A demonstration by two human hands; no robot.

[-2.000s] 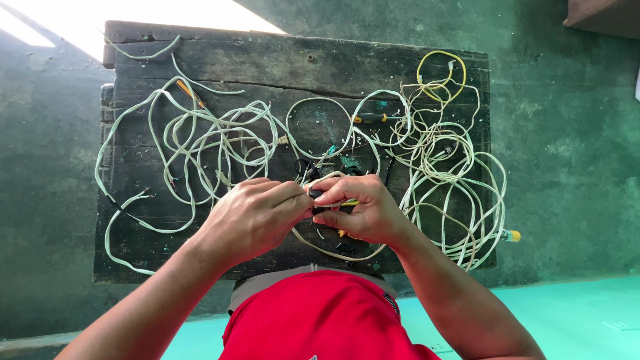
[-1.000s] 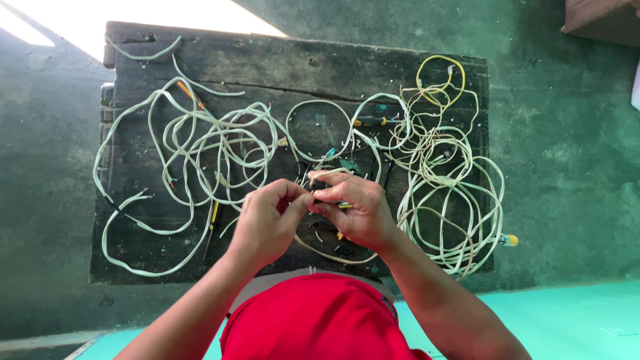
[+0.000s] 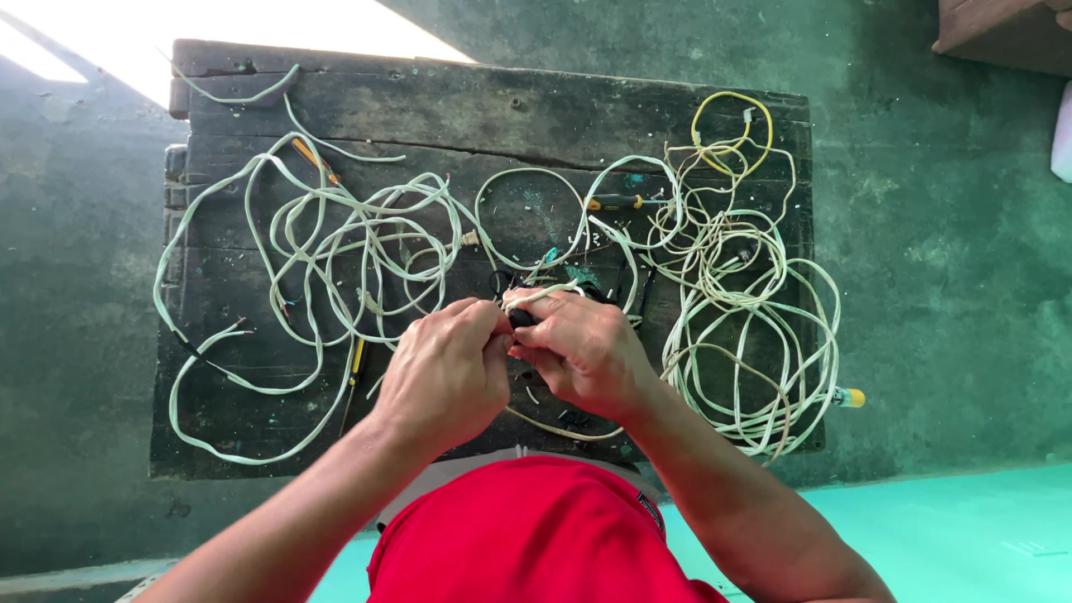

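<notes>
My right hand (image 3: 582, 347) is closed on a small black part (image 3: 521, 318) with a white cable (image 3: 540, 295) running over its fingers. Close against it, my left hand (image 3: 456, 360) has its thumb and fingertips pinched together at the same black part; what lies between them is too small to tell. Behind the hands lie some black pieces and cable ends, partly hidden by the fingers. A loop of beige cable (image 3: 561, 431) passes below the hands on the dark wooden table (image 3: 402, 100).
Coiled white cables (image 3: 368, 243) lie at the left, more coils (image 3: 754, 360) at the right, with a yellow cable loop (image 3: 702, 109) above. A screwdriver (image 3: 615, 202) lies past my hands. An orange-handled tool (image 3: 306, 152) and a yellow-and-black tool (image 3: 358, 360) lie at the left.
Two seconds ago my left hand lay over the front of the black part; it has since drawn a little back to the left, its fingertips still at the part. The right hand keeps its hold.
</notes>
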